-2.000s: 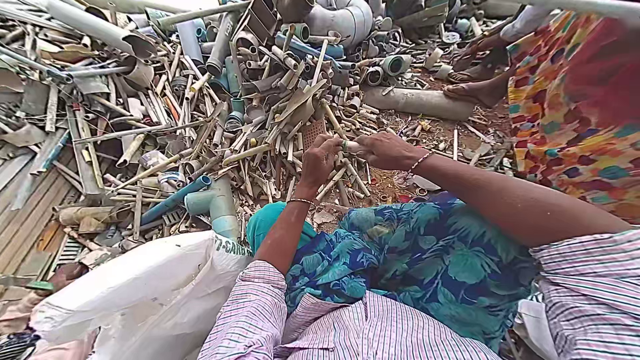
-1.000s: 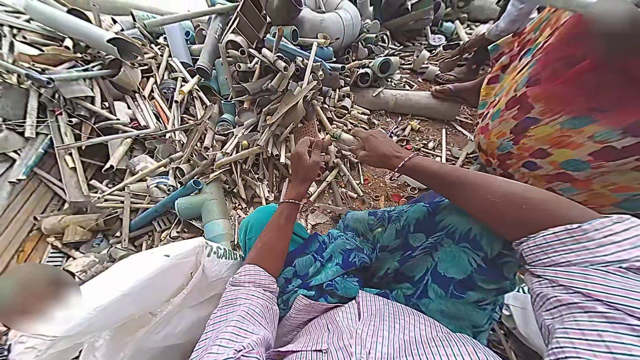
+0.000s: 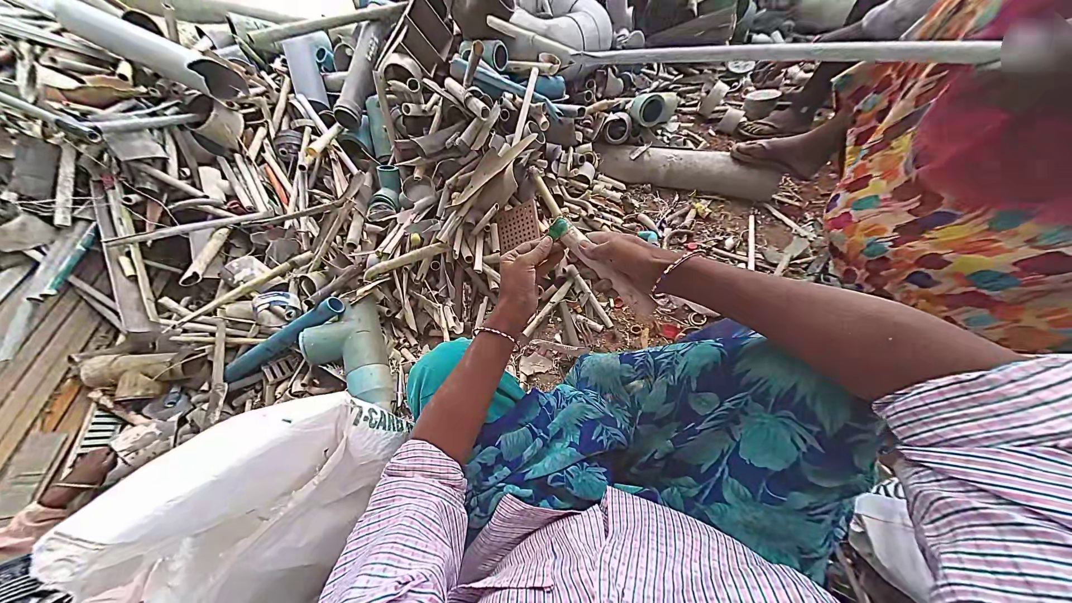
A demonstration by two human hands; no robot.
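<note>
Both of my hands meet over the near edge of a heap of scrap plastic pipes. My left hand has its fingers on a small green piece at the end of a pale item. The rest of that pale, tube-like item lies in my right hand, and something whitish and translucent hangs below it. A thin pipe points away just beyond the green piece; whether it is joined to it, I cannot tell. A brown perforated plate stands behind my left hand.
A white sack lies at the lower left, with another person's hand beside it. A person in patterned cloth is at the right, feet near a thick grey pipe. A blue pipe and a pipe tee lie left.
A long pale pole now reaches across the upper right, in front of the other person. My hands stay together over the heap, and the green piece now shows between them.
</note>
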